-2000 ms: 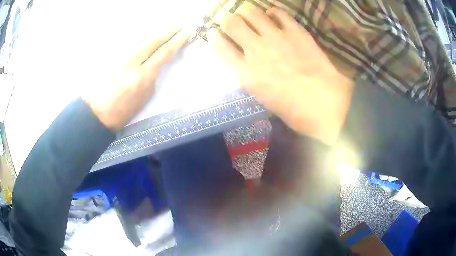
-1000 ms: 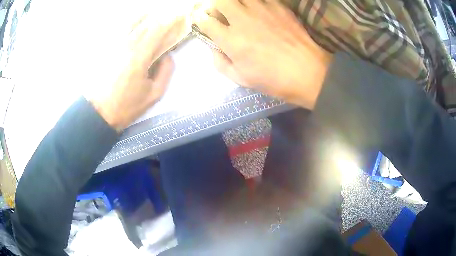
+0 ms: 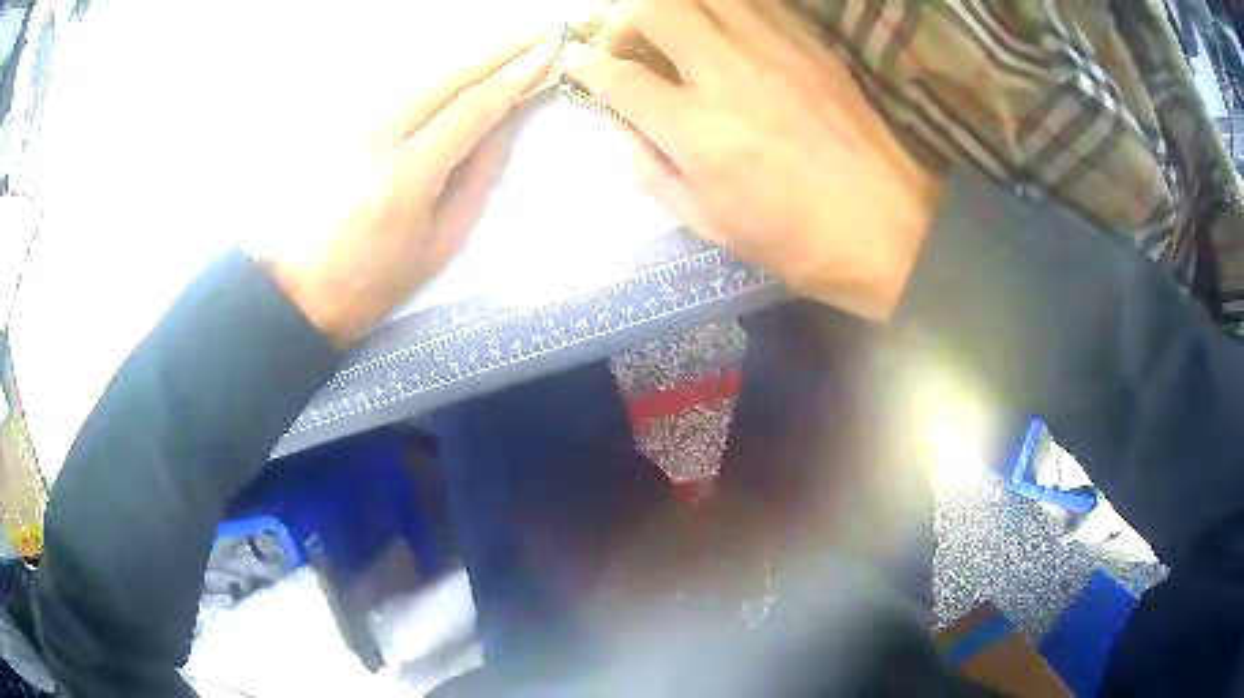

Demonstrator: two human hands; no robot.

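Note:
The tan plaid lining [image 3: 1010,102] lies bunched at the upper right, beside and behind my right hand. My right hand [image 3: 764,150] is at the top centre with its thumb and fingertips closed on the edge of the work, where a short toothed strip, apparently the zip [image 3: 596,102], shows under the fingers. My left hand [image 3: 423,184] lies to the left with its fingers stretched towards the same spot, fingertips near my right hand's. Glare hides the left fingertips and the needle area, so I cannot tell whether they grip anything.
A grey measuring scale [image 3: 546,334] runs along the white table's near edge. Below left is a blue bin [image 3: 259,532] with pale pieces. Below right are another blue bin [image 3: 1033,464], a cardboard box [image 3: 1003,655] and speckled floor [image 3: 982,545].
My left hand's fingers have straightened from a bent pose and moved slightly right. My right hand has shifted slightly right, and the fold of work between the hands has flattened.

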